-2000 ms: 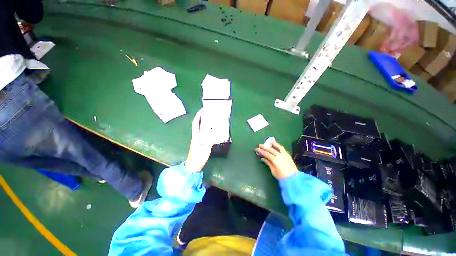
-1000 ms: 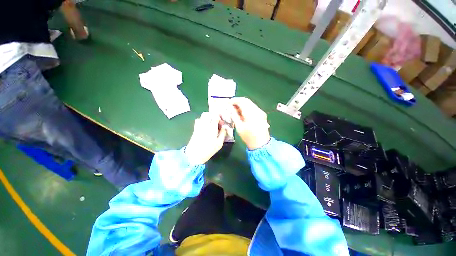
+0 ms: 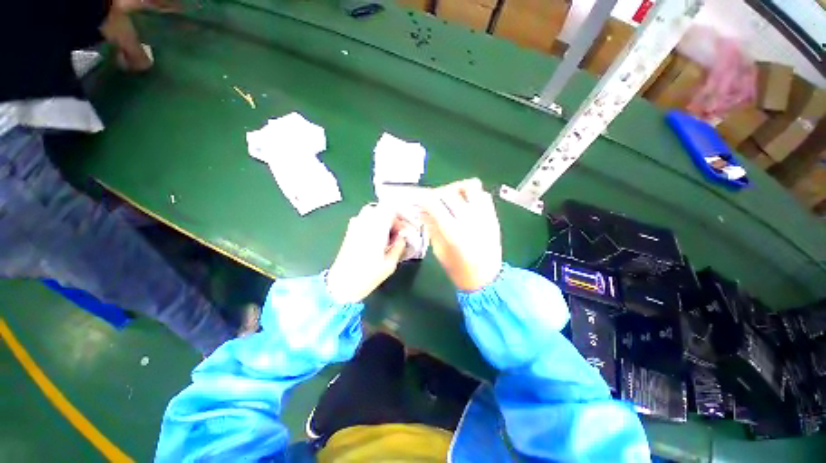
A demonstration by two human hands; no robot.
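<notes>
My left hand (image 3: 364, 250) and my right hand (image 3: 464, 232) meet over a small box at the bench's near edge. The fingers of both hands are on a small pale piece (image 3: 414, 237) at the box; its shape is mostly hidden by the fingers. Only a bit of the box's dark side shows below the hands. A pile of white leaflets (image 3: 398, 161) lies just beyond my hands. A second, spread pile of white leaflets (image 3: 297, 165) lies further left.
A heap of black retail boxes (image 3: 643, 316) stands at the right. A perforated metal upright (image 3: 593, 110) rises behind it. A blue tray (image 3: 705, 149) and brown cartons (image 3: 507, 23) are at the far side. A person in jeans (image 3: 81, 244) stands at the left.
My right hand has come from the bench's right to meet my left hand over the box. The single small white card right of the box no longer shows on the bench.
</notes>
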